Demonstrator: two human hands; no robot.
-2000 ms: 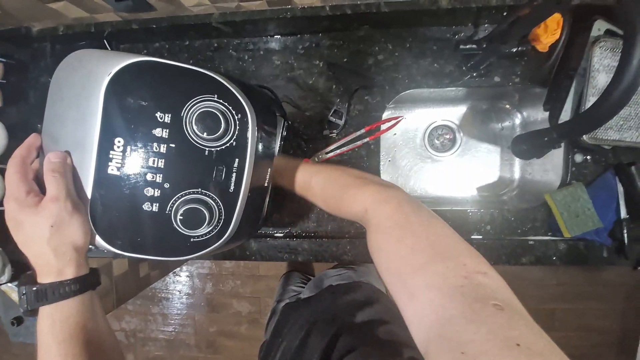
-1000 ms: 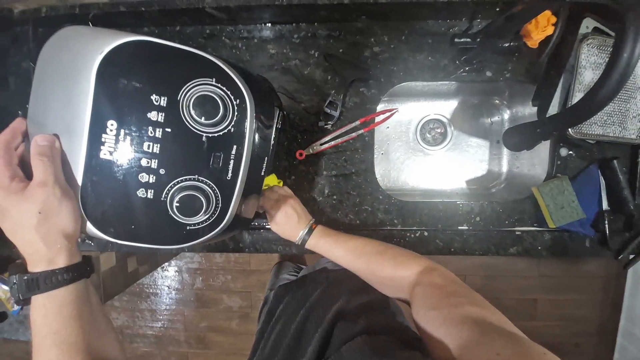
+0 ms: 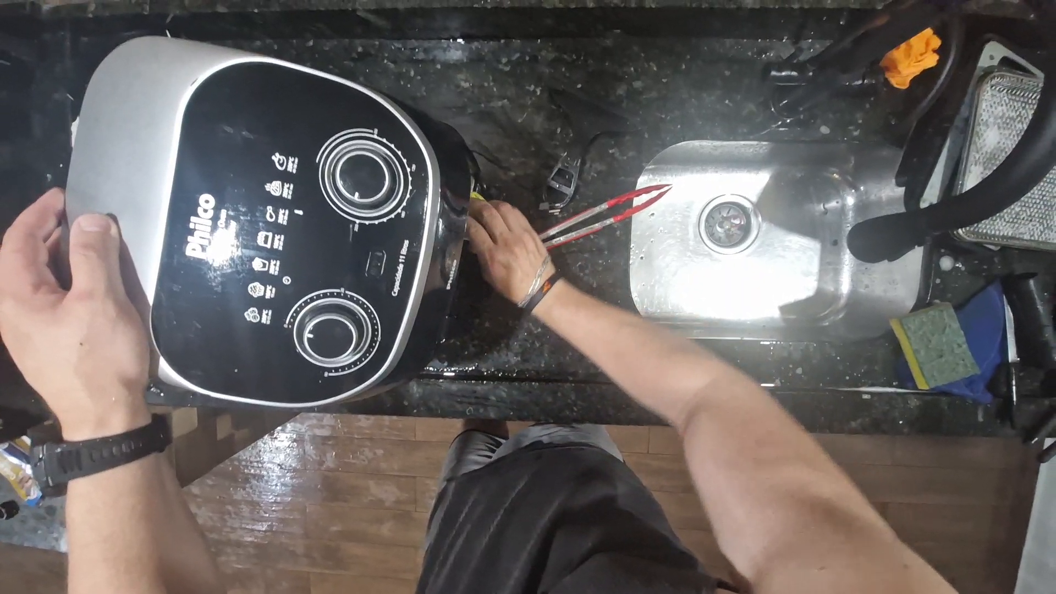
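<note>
A black and silver Philco air fryer oven with two round knobs fills the left of the counter. My left hand, with a black watch at the wrist, rests against its silver left side, thumb on top. My right hand is at the appliance's right side, fingers curled and fingertips partly hidden. A bit of something yellow shows by those fingertips; what it is, I cannot tell. Beyond that hand lie red-tipped metal tongs, their tips over the edge of the steel sink. A black cord with a plug lies behind the tongs.
The steel sink is set in the wet dark granite counter. A black faucet reaches over it. To the right are a green and yellow sponge, a blue cloth and a metal mesh tray. An orange cloth lies behind.
My right hand has moved along the appliance's right side, from near its front corner a second ago to farther back. My left hand stays on the silver side.
</note>
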